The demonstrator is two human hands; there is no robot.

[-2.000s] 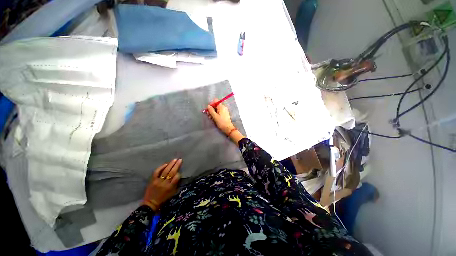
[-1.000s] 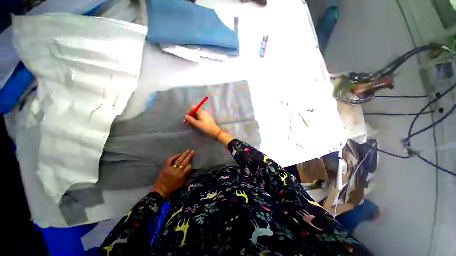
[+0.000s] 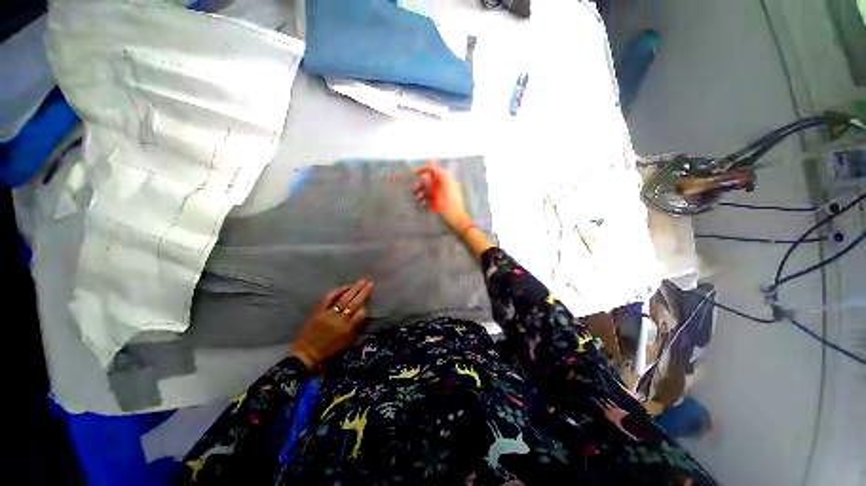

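Observation:
A grey cut panel lies flat on the white-covered table, its near edge against my clothing. My left hand rests flat on its near part, fingers slightly apart, with a ring on one finger. My right hand is over the far right part of the panel, blurred, with a red marking pencil in its fingers. The pencil's tip cannot be made out. A white pattern piece with dark lines lies at the left and overlaps the panel's left side.
A blue folded cloth with a white layer beneath lies at the far side. A small blue and pinkish tool lies right of it. A small grey scrap is near the left edge. An iron with cables stands right, above a box of scraps.
My right hand moved left and nearer with the pencil, then back to the far right part of the panel. My left hand stays on the cloth. The whole view has shifted.

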